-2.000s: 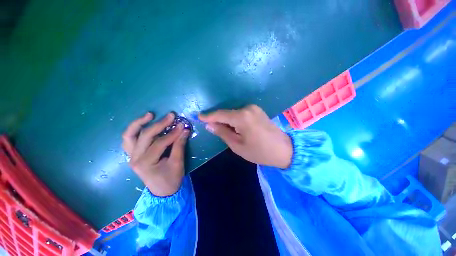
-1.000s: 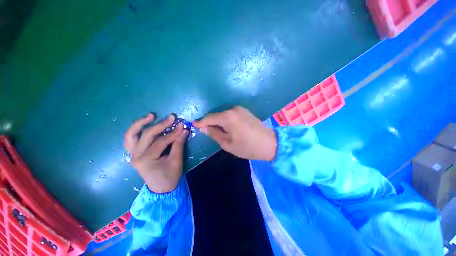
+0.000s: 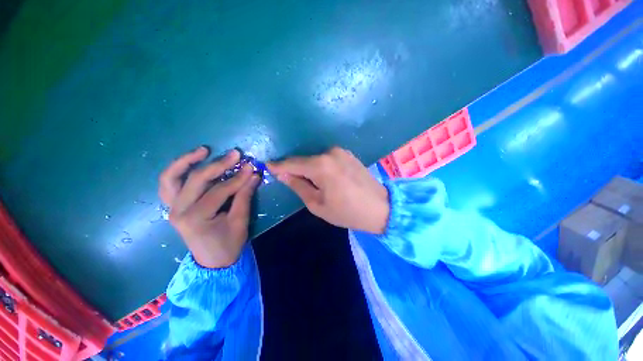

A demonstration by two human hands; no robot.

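My left hand [image 3: 208, 204] rests on the glossy green surface [image 3: 211, 77] with its fingertips around a small round dark piece with shiny parts [image 3: 238, 168], mostly hidden by the fingers. My right hand [image 3: 333, 187] pinches a slim blue tool [image 3: 260, 168]; only its tip shows, touching or very close to the right edge of the round piece. Dark caps cover some left fingertips.
Stacked red trays [image 3: 42, 289] stand at the lower left, a few pockets holding dark units. A red gridded tray [image 3: 437, 144] lies below the table edge near my right arm. Another red tray [image 3: 564, 25] is at upper right. Pale specks dot the surface. Cardboard boxes [image 3: 593, 236] stand at far right.
My right hand has moved left, bringing the blue tool from beside the round piece onto or against it. My left hand keeps its hold on the piece. The view has shifted slightly.
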